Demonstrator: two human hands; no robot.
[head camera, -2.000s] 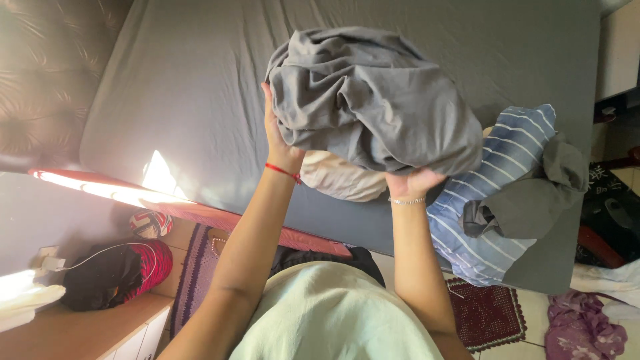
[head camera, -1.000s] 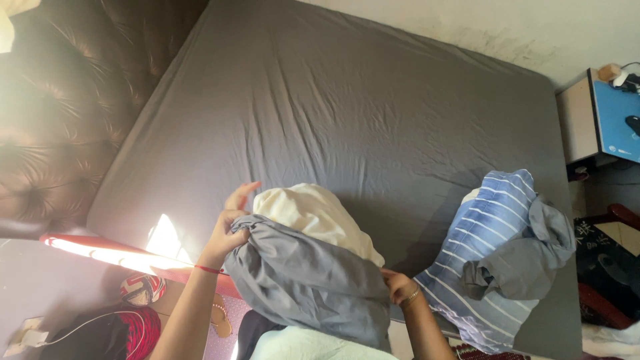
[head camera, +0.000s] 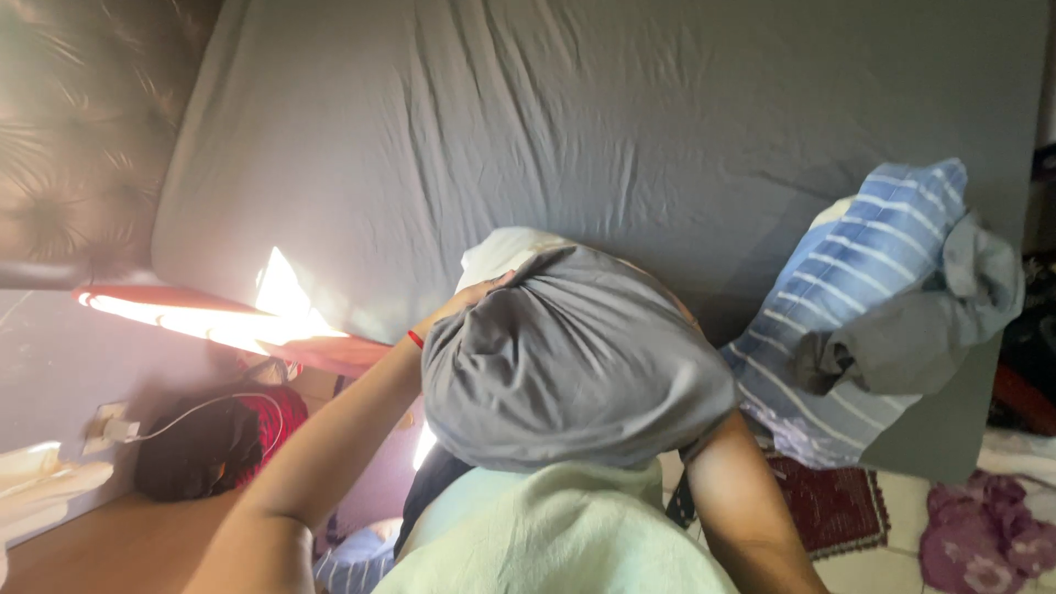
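A grey pillowcase (head camera: 577, 363) is bunched around the near part of a cream-white pillow (head camera: 511, 247), just in front of my body. My left hand (head camera: 483, 290) grips the pillowcase's edge at its upper left, beside the bare pillow. At the far right side of the pillow, my right hand (head camera: 685, 313) is almost wholly hidden behind the cloth, so its grip does not show. A blue pillow with white stripes (head camera: 850, 264) lies to the right on the bed, with a crumpled grey cloth (head camera: 916, 330) over its right side.
The bed with a grey fitted sheet (head camera: 462, 132) spans the view, with a tufted headboard (head camera: 66, 148) at left. A socket with a plugged-in white cable (head camera: 124, 429), a dark and red bag (head camera: 214, 445), a dark red mat (head camera: 825, 503) and purple cloth (head camera: 982, 528) lie around its near side.
The grey pillowcase, held up bunched at first, came down over the pillow's near part and now covers more of it. My right hand has gone from the near right edge to the far side.
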